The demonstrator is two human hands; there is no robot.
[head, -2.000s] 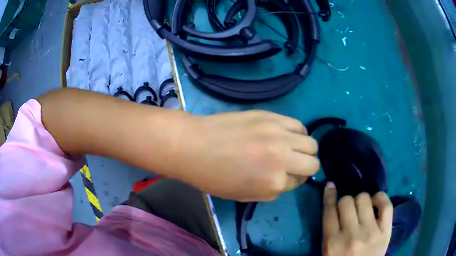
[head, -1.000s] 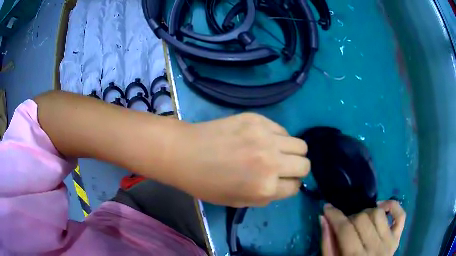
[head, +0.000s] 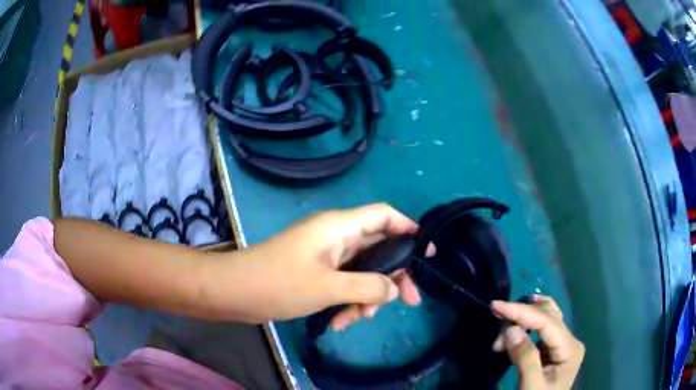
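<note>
My left hand (head: 351, 266) reaches in from the left and is closed around the end of a black headband (head: 389, 254), by its joint with a black yoke (head: 458, 209). A round black ear cup (head: 477, 255) lies beside that joint, against the yoke. A thin dark cable (head: 454, 286) runs from the joint to my right hand (head: 542, 339), which pinches it between thumb and finger at lower right. The rest of the headband curves along the bottom of the picture, and dark parts under my right hand cannot be told apart.
Black headband assemblies (head: 301, 167) lie heaped on the blue-green bench (head: 427, 145) at the upper middle. A carton (head: 57, 152) left of the bench holds white wrapped rolls (head: 122, 137) and rows of loose yokes (head: 164, 217). A raised curved edge (head: 610, 152) runs along the right.
The view has shifted, with bench items lower and further left. My left hand has turned and shows its grip on the headband end. My right hand has left the ear cup and now pinches the cable.
</note>
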